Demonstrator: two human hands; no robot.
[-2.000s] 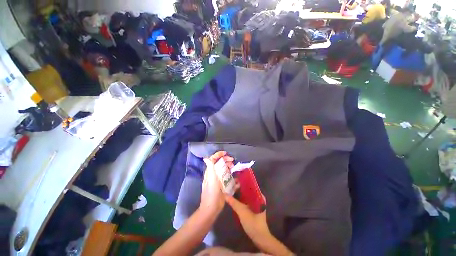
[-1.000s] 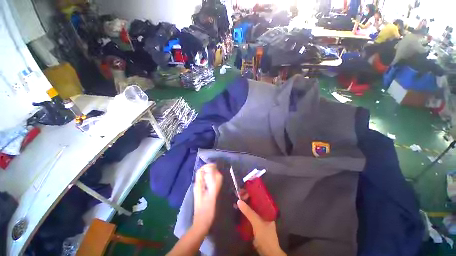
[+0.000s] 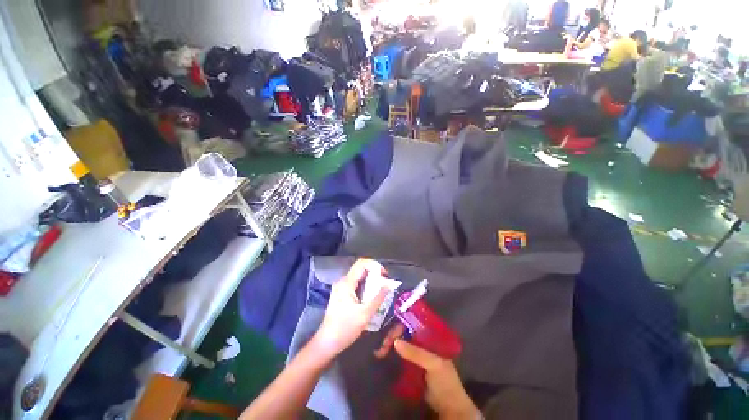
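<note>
My right hand (image 3: 431, 373) holds the red tagging gun (image 3: 429, 326), its pale strip at the top, over the grey jacket front. My left hand (image 3: 349, 310) holds a white hang tag (image 3: 383, 305) close to the gun's front; whether they touch is unclear. The grey jacket (image 3: 394, 205) lies stacked in front of me, its navy sleeves (image 3: 628, 303) at either side and its folded edge across the middle. An orange chest badge (image 3: 512, 241) sits on the grey cloth.
A white side table (image 3: 82, 271) with a clear plastic container (image 3: 215, 166) stands at the left. An orange-brown stool (image 3: 160, 399) is at the lower left. Heaped clothes (image 3: 452, 78) and people at a table (image 3: 620, 51) are behind. Scraps lie on the green floor (image 3: 612, 176).
My left hand, apart from the gun a second ago, has come back beside it and now has the white tag. The gun has tilted leftward at its front. The view has shifted slightly.
</note>
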